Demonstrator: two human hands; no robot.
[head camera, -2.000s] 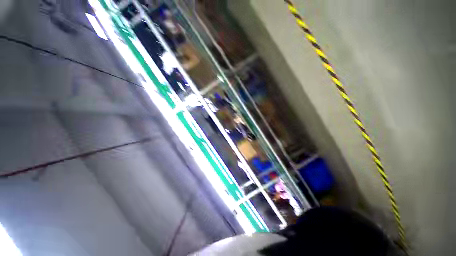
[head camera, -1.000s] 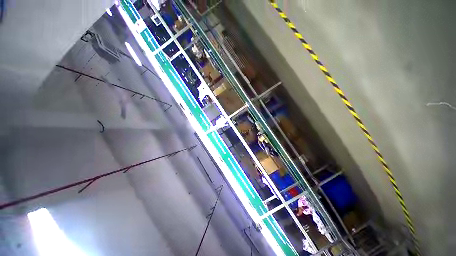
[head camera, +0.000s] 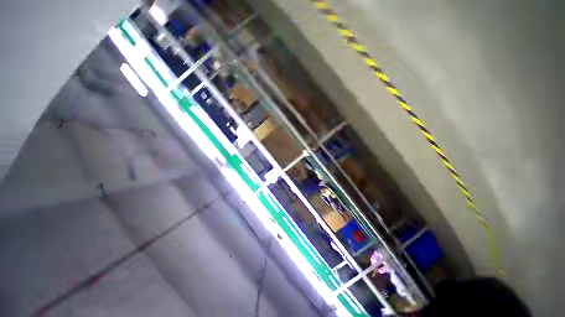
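Observation:
The view is tilted sideways and blurred. Neither my left hand nor my right hand is in view. A line frame (head camera: 290, 162) of pale metal bars runs diagonally from upper left to lower right, with a long green strip (head camera: 204, 129) beside bright tube lights. Brown cartons (head camera: 279, 143) stand on its shelves. A blue bin (head camera: 423, 249) is at the frame's lower right end. A pinkish-white item (head camera: 385, 267) lies nearby, too blurred to name.
Yellow-black floor tape (head camera: 404, 103) crosses the grey floor (head camera: 489, 93) beside the line. A rounded dark shape (head camera: 477, 298) is at the bottom edge, unclear. A pale curved surface (head camera: 49, 56) fills the upper left. Grey ceiling or wall with thin dark red lines (head camera: 139, 244) is at left.
The view has shifted since one second ago and is more blurred. The rounded dark shape is again at the bottom edge. The bright light at lower left is out of view.

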